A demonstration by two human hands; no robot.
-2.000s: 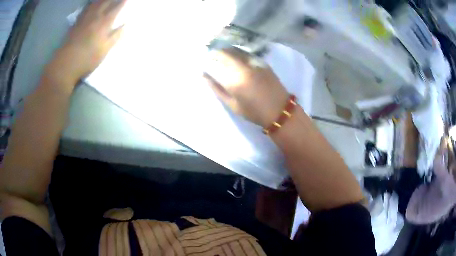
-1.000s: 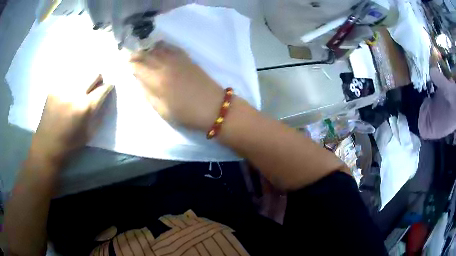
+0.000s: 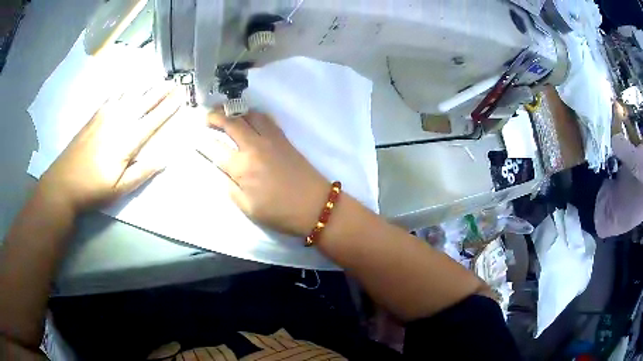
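Observation:
A white garment panel (image 3: pixel 317 127) lies flat on the pale machine table, under the left end of the sewing machine head (image 3: pixel 338 42). The cloth glares near the presser foot and needle area (image 3: pixel 189 92). My left hand (image 3: pixel 106 151) lies flat on the panel left of the needle, fingers spread. My right hand (image 3: pixel 264 169), with a red beaded bracelet at the wrist, rests on the panel just right of the needle, fingertips near the presser foot. Whether anything is hidden in its palm I cannot tell.
Red-handled thread snips (image 3: pixel 490 99) and a slim white stick (image 3: pixel 467 94) are on the machine. Silvery bobbins (image 3: pixel 510 170) sit on a black tray at the table's right end. White cloth (image 3: pixel 564 264) and small bagged items lie beyond the right edge. The lamp (image 3: pixel 113 25) is upper left.
The view has shifted, so more of the machine head shows. My left hand has flattened with its fingers nearer the needle. My right hand stays on the cloth beside the needle area.

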